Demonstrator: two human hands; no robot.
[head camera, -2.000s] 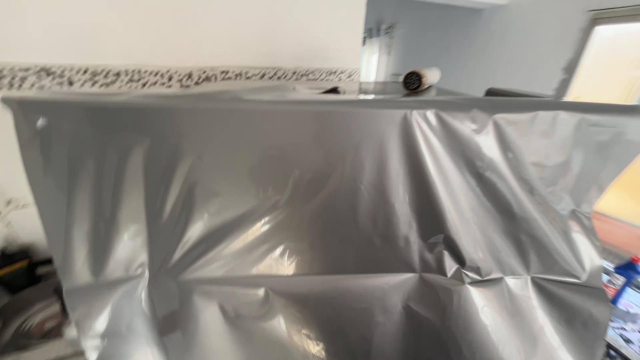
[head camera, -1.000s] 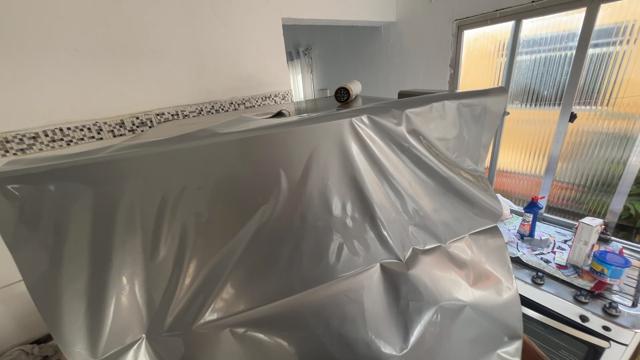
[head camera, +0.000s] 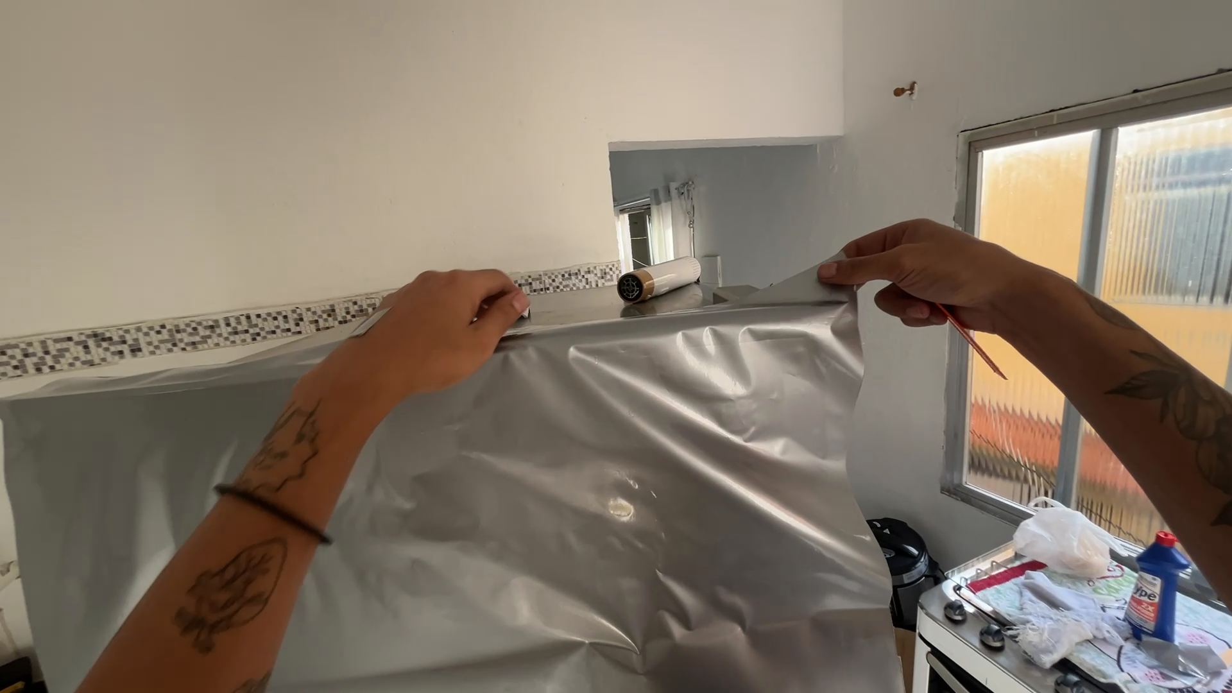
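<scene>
A large wrinkled sheet of silver-grey film (head camera: 616, 481) hangs over the front of a tall surface, its upper part folded back over the top edge. My right hand (head camera: 914, 274) pinches the film's upper right corner between thumb and fingers; a thin red tool (head camera: 970, 343), its kind unclear, is tucked in the same hand. On the top edge, left of the middle, rests my left hand (head camera: 438, 322), fingers bent; a small pale thing shows at its thumb, and whether it grips the film is hidden. Between the hands, farther back, a white roll-shaped object (head camera: 664, 279) with a dark end lies on top.
At the lower right stands a stove (head camera: 948, 635) with a blue bottle (head camera: 1155, 587), a white plastic bag (head camera: 1059, 541) and crumpled cloths on it. Behind it is a black appliance (head camera: 903, 568). A window (head camera: 1035, 318) is at the right, a mosaic-trimmed wall (head camera: 241, 332) at the left.
Both hands have come into view at the film's top edge. The film's upper right corner is now lifted and held. The view has shifted.
</scene>
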